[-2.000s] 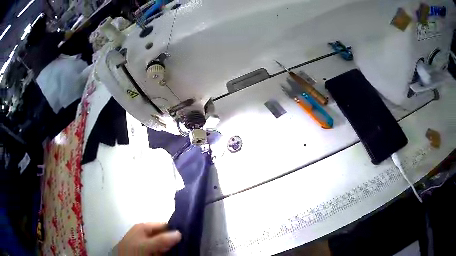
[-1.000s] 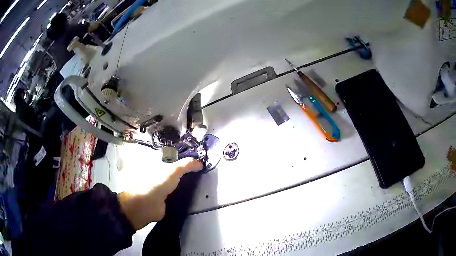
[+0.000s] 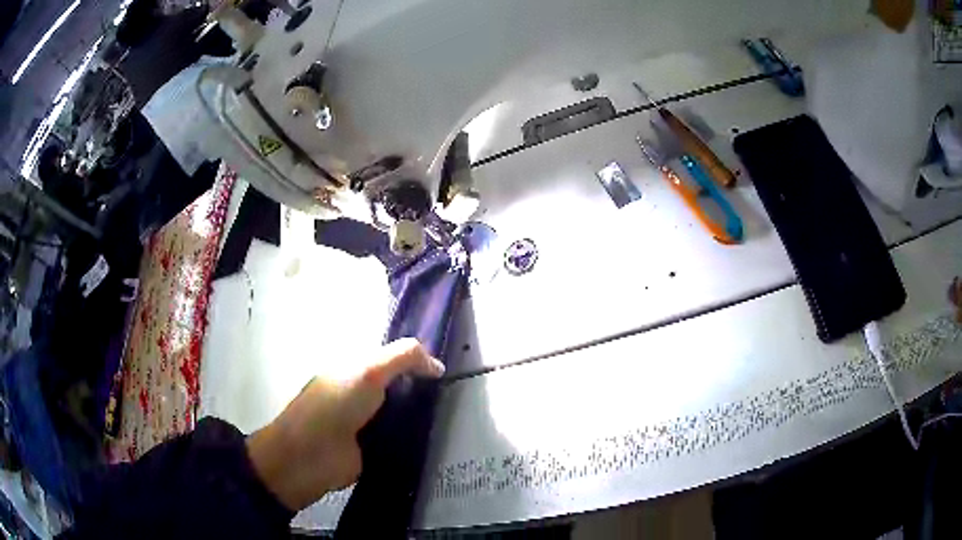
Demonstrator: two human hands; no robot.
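Note:
A dark fabric strip, purple-blue under the lamp (image 3: 424, 301), runs from the presser foot and needle area (image 3: 409, 234) down towards me and over the table's front edge. My left hand (image 3: 338, 417), bare with a dark sleeve, comes from the lower left. Its thumb and fingers grip the strip a little below the needle; the other fingers are partly hidden. Glare hides the needle tip. My right hand is not in view.
The white machine head (image 3: 227, 116) stands at upper left. Right of the needle lie a small round disc (image 3: 520, 255), a metal plate (image 3: 618, 184), orange-blue snips (image 3: 705, 200), a thin brown-handled tool (image 3: 696, 148) and a phone (image 3: 823, 227). Dark pieces (image 3: 251, 224) lie at left.
My left hand has moved from beside the needle back towards me along the strip. More purple-blue fabric shows between hand and needle. The camera view has shifted.

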